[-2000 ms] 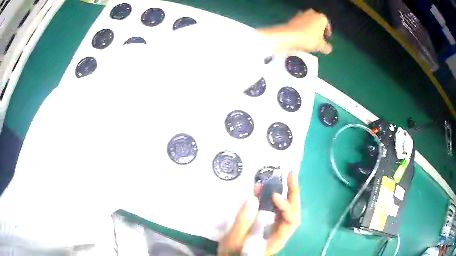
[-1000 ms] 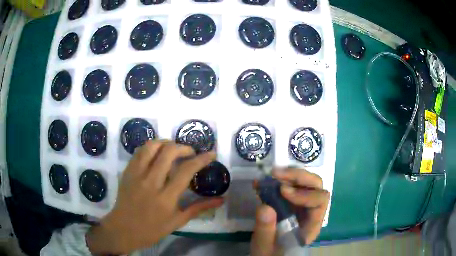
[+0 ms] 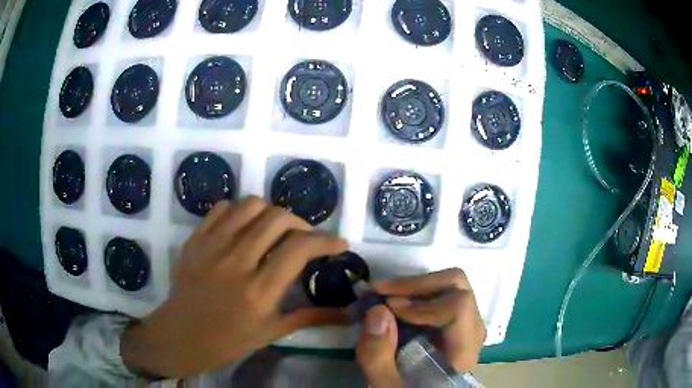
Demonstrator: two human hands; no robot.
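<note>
A white foam tray (image 3: 357,144) holds rows of round black parts (image 3: 313,92) in square pockets. My left hand (image 3: 228,288) lies over the tray's front rows and holds a black disc (image 3: 328,282) by its edge. My right hand (image 3: 425,322) grips the dark dispensing syringe (image 3: 372,305) like a pen. The syringe's tip is at the right part of the held disc. Whether the tip touches it is hard to tell. My left hand hides some front pockets.
The black glue dispenser (image 3: 654,204) with a red light stands at the right on the green mat (image 3: 565,189). A clear air hose (image 3: 599,246) loops beside it. One loose disc (image 3: 567,61) lies right of the tray. A pale rail (image 3: 596,34) runs behind.
The view has shifted from the tray's far side to its front rows. Since one second ago, the syringe tip has moved left onto the disc in my left hand.
</note>
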